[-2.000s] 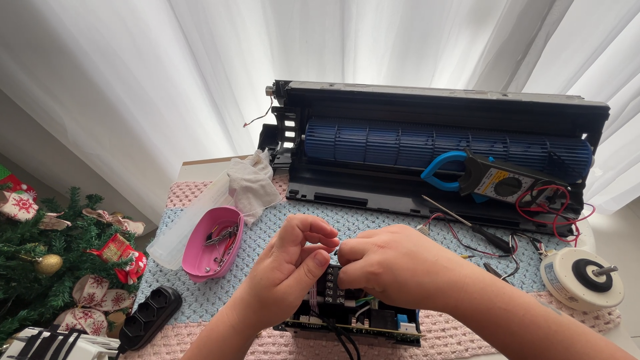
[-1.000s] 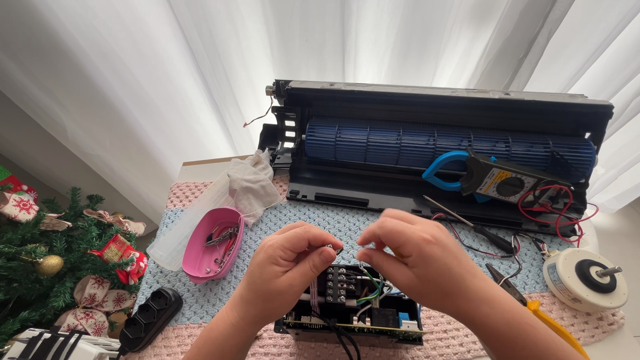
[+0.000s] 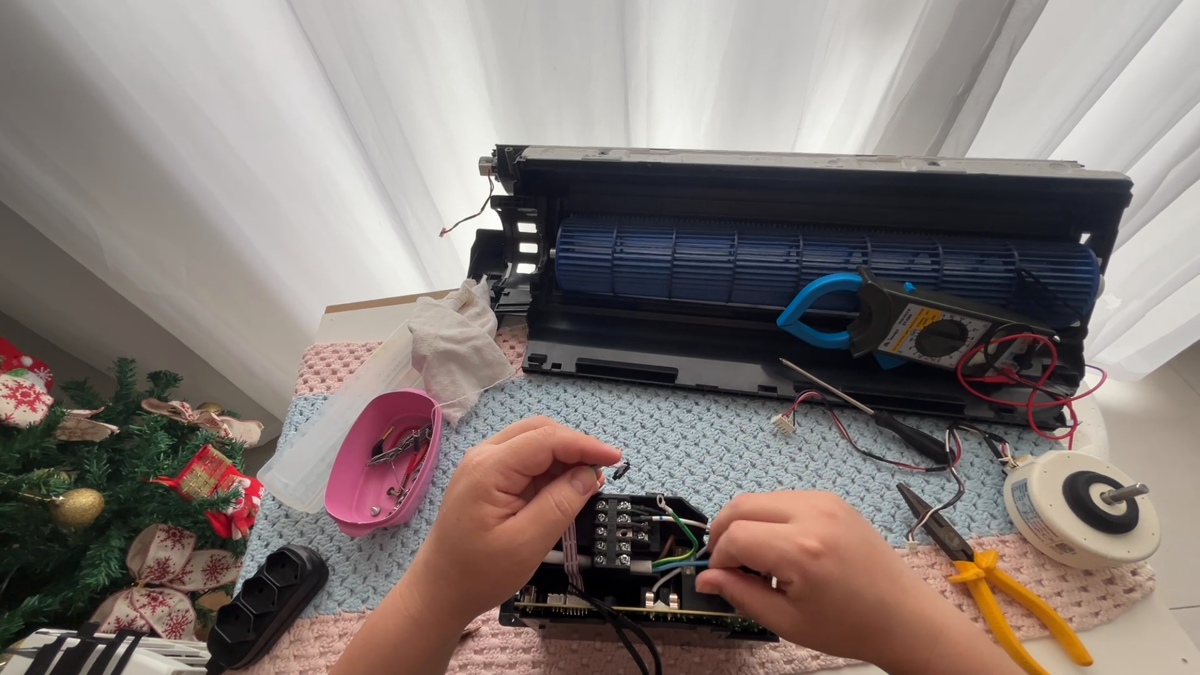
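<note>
A black control box with a circuit board (image 3: 656,614) lies at the near edge of the crocheted mat. On it is a screw terminal block (image 3: 614,532), with white, green-yellow and blue wires beside it. Above the block's left side, my left hand (image 3: 525,506) pinches a small dark part between thumb and forefinger; its exact kind is unclear. At the box's right side my right hand (image 3: 787,553) has curled fingers by the wires; whether they grip a wire is hidden.
Behind stand an air-conditioner housing (image 3: 600,352) with a blue fan roller (image 3: 750,262) and a clamp meter (image 3: 928,328). Rightward lie a screwdriver (image 3: 909,436), pliers (image 3: 980,567) and a motor (image 3: 1078,511). Leftward are a pink container of small parts (image 3: 352,478) and a socket strip (image 3: 267,605).
My hands have moved apart; the right one has gone down to the right side of the box. The terminal block, covered by my hands at first, is now in plain sight.
</note>
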